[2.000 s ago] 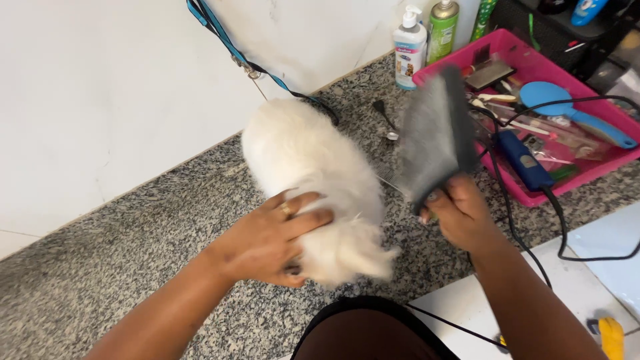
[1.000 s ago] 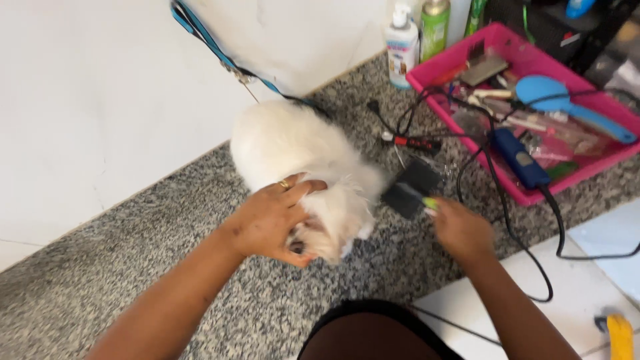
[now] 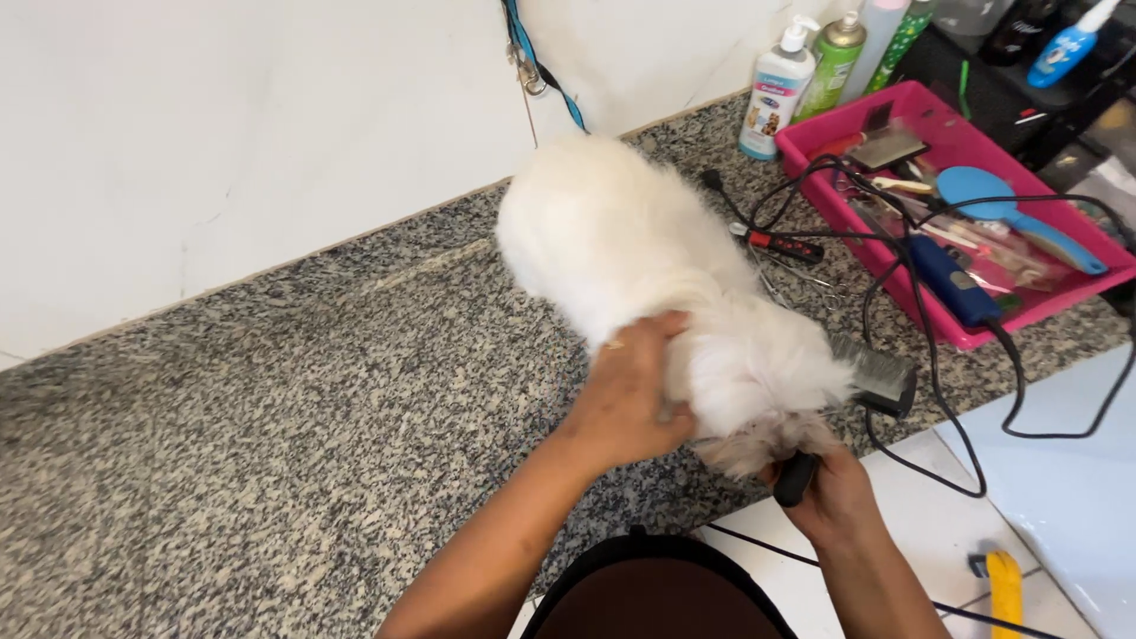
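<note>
A fluffy white dog [image 3: 621, 231] is on the granite counter, its head low at the counter's front edge and its face mostly hidden by fur. My left hand [image 3: 626, 390] grips the side of its neck, with the thumb and fingers spread around the fur. Beneath the muzzle, my right hand [image 3: 839, 497] is closed on the black handle of a slicker brush. The brush's wire-pin head [image 3: 879, 377] shows just right of the dog's head; fur and my hand hide the part between head and handle.
A pink tray [image 3: 945, 333] holds a blue brush [image 3: 976, 195], a blue corded clipper [image 3: 954, 280] and other tools. Black cords loop beside it. Scissors [image 3: 803, 275] and a red-and-black tool [image 3: 785, 246] lie near the dog. Bottles [image 3: 777, 98] stand by the wall; a leash [image 3: 532, 53] hangs there.
My right hand, earlier away from the dog's head with the brush, is now under its muzzle. My left hand has shifted from the head to the neck.
</note>
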